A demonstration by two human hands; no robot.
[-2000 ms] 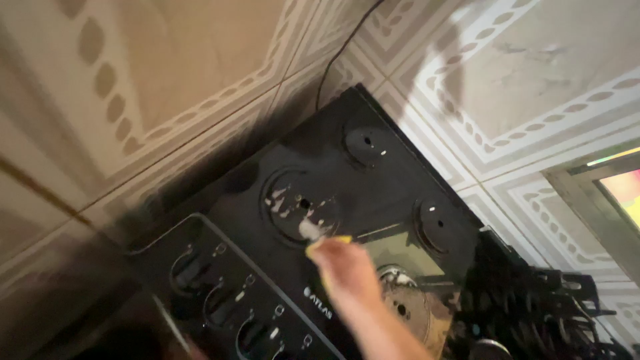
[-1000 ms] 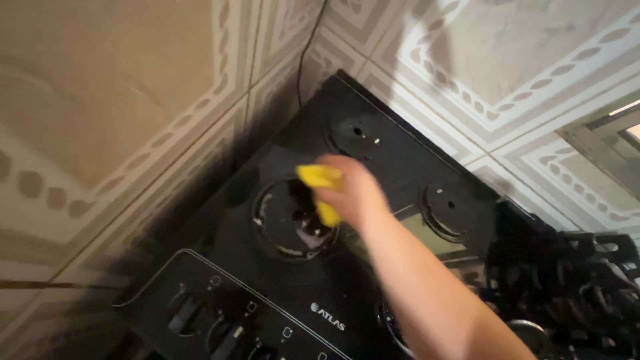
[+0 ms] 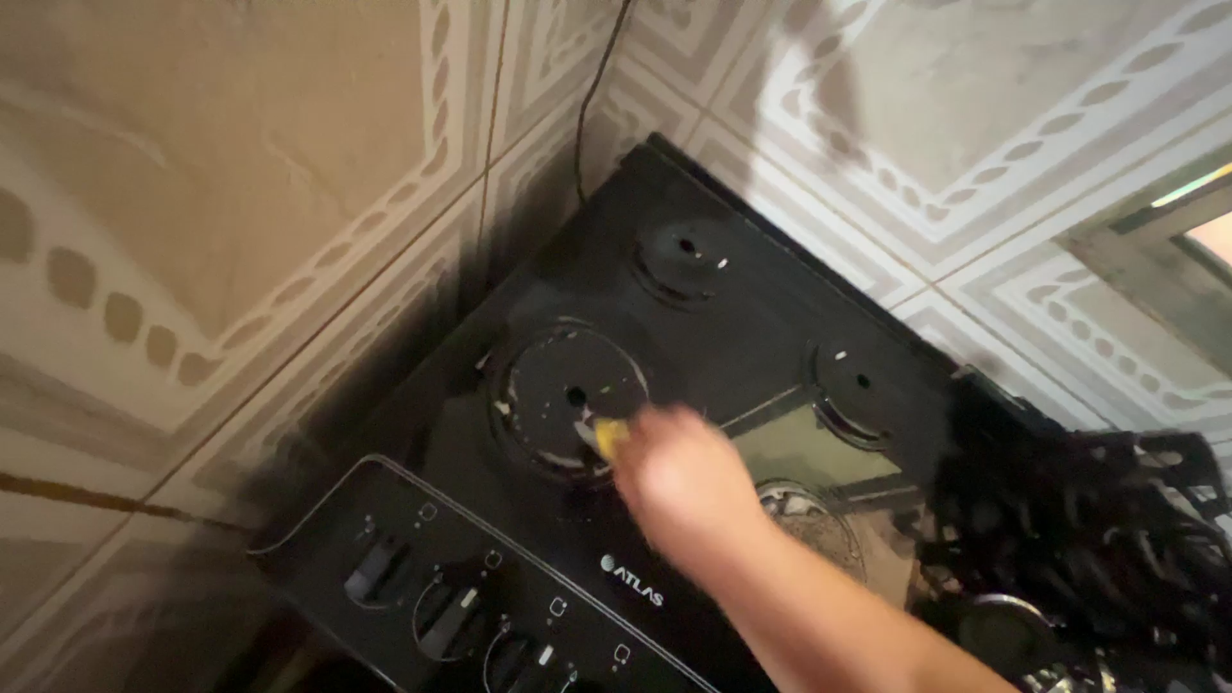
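My right hand is closed around a yellow sponge or cloth, whose edge pokes out past the fingers. It rests at the right side of a round burner recess on a black Atlas gas stove. Whitish residue and specks mark the recess around its central hole. The hand is slightly blurred, and most of the yellow piece is hidden by it. My left hand is out of the frame.
Control knobs line the stove's near-left edge. Two smaller burner recesses lie toward the back. Black pan supports are heaped at right, with a round metal part near them. Patterned tile walls border the stove; a cord hangs in the corner.
From the top right of the large recess, my right hand has moved down to its right side, still holding the yellow piece. Less whitish residue shows in the recess than two seconds ago.
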